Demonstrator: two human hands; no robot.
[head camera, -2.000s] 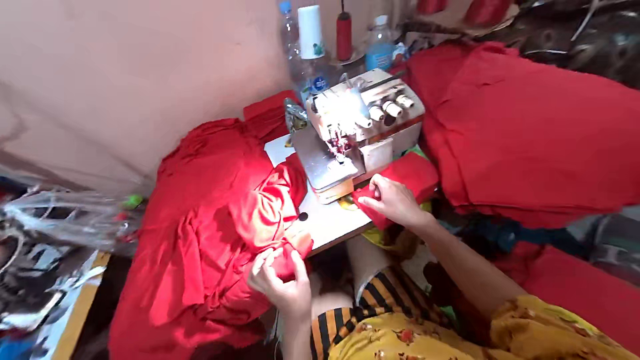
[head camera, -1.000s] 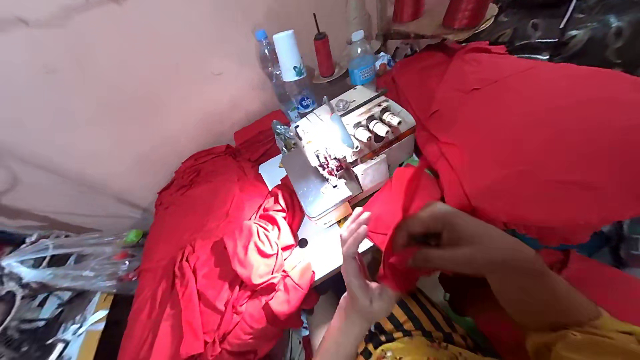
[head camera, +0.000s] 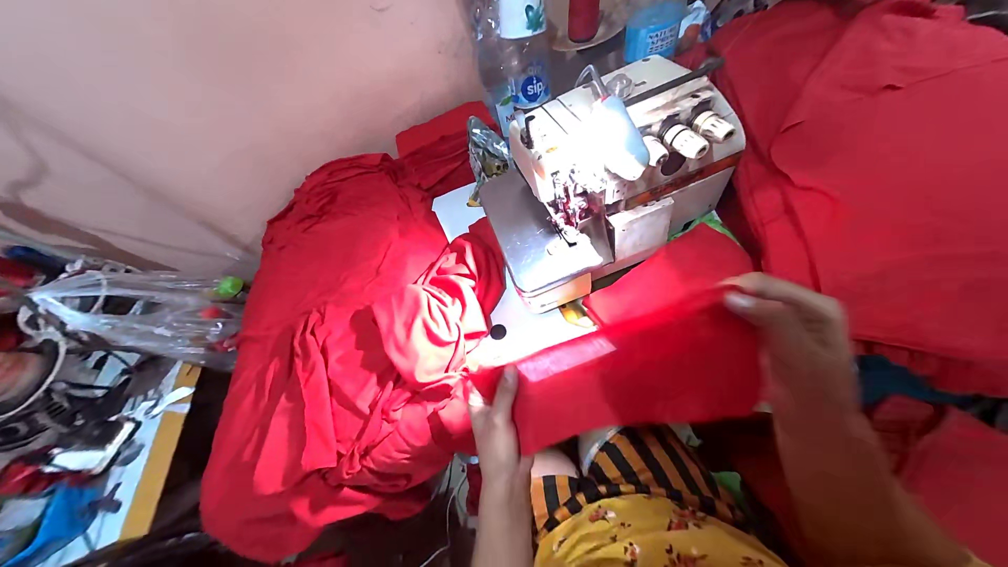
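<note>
Stretched between my two hands, in front of an overlock sewing machine (head camera: 622, 150), is a rectangular red fabric piece (head camera: 646, 370). My left hand (head camera: 498, 417) pinches its left end near the table edge. The upper right corner is gripped by my right hand (head camera: 795, 323), which is slightly blurred. Behind the held piece, another red fabric piece (head camera: 677, 268) lies beside the machine's base. The lit metal plate (head camera: 543, 236) of the machine carries no fabric. A large heap of red fabric (head camera: 346, 315) lies left of the machine, bunched close to my left hand.
More red fabric (head camera: 882, 157) is piled on the right. Plastic bottles (head camera: 524, 71) and a red thread cone (head camera: 583, 20) stand behind the machine. At the far left, a yellow-edged table (head camera: 157, 457) holds clutter and a clear plastic bag (head camera: 142, 307). A wall rises behind.
My hands were close together one second ago; they are now apart with the red piece spread between them. My right hand has moved to the right. The view has moved closer to the machine.
</note>
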